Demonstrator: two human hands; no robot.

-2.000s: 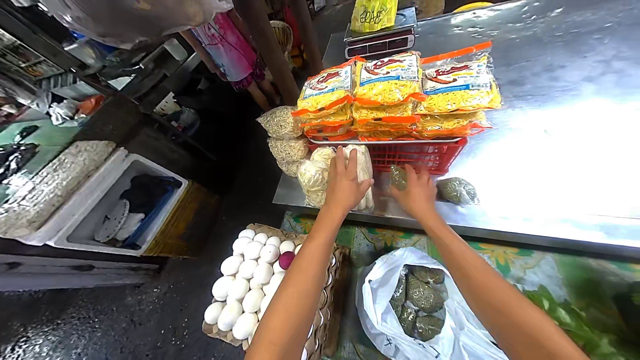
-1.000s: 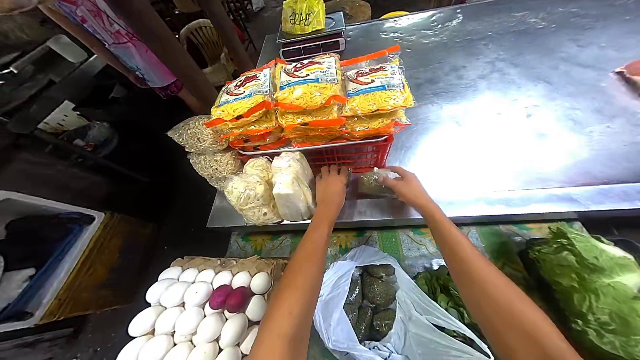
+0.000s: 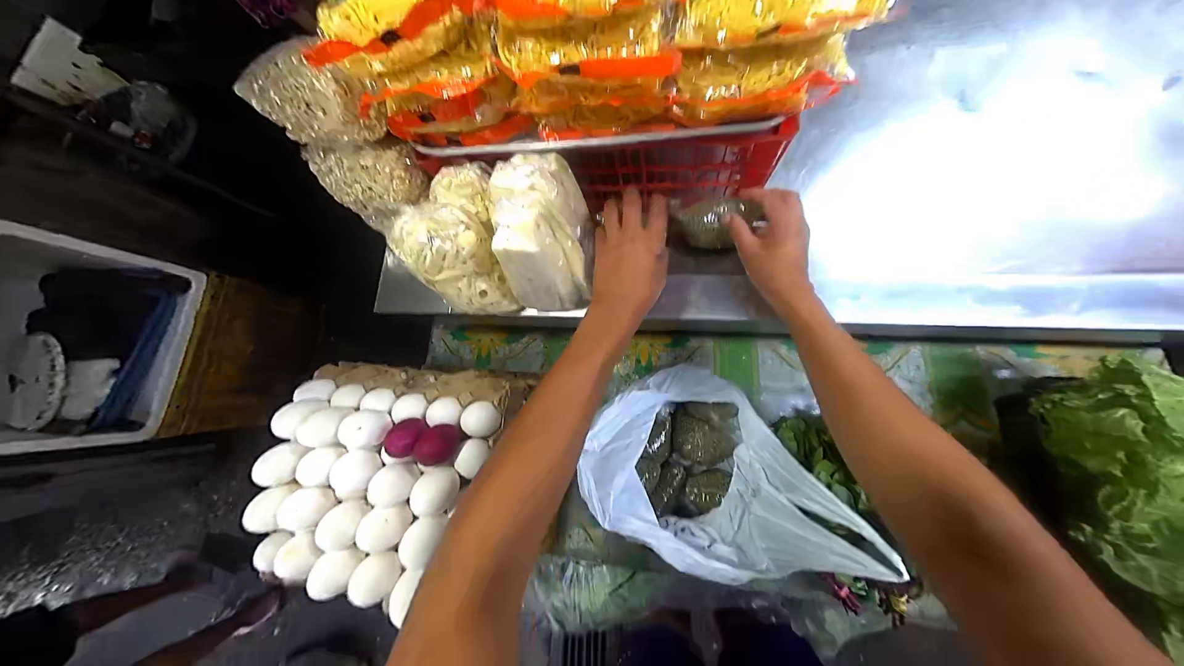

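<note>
My right hand [image 3: 777, 240] is closed around a small clear plastic packet of dark greenish contents [image 3: 710, 224], at the metal counter's front edge. Beside it my left hand [image 3: 632, 242] lies against the front of a red plastic basket [image 3: 666, 166], its fingertips partly hidden; whether it grips something I cannot tell. Left of that hand stand bagged pale blocks [image 3: 541, 240] and bagged pale noodles [image 3: 453, 254]. Yellow packs with orange edges [image 3: 592, 83] are stacked above the basket. Below my hands, an open white plastic bag [image 3: 749, 546] holds several similar dark packets [image 3: 703, 439].
A tray of white eggs [image 3: 356, 472], two of them magenta, sits at lower left. Leafy greens [image 3: 823, 453] lie partly under the white bag, and lettuce [image 3: 1119, 481] is at far right. A white foam box [image 3: 194, 305] stands at far left. The metal counter [image 3: 971, 185] extends right.
The dark packet that lay alone to the right of my right hand two seconds ago is no longer there. Both hands remain by the basket front. The view has moved closer.
</note>
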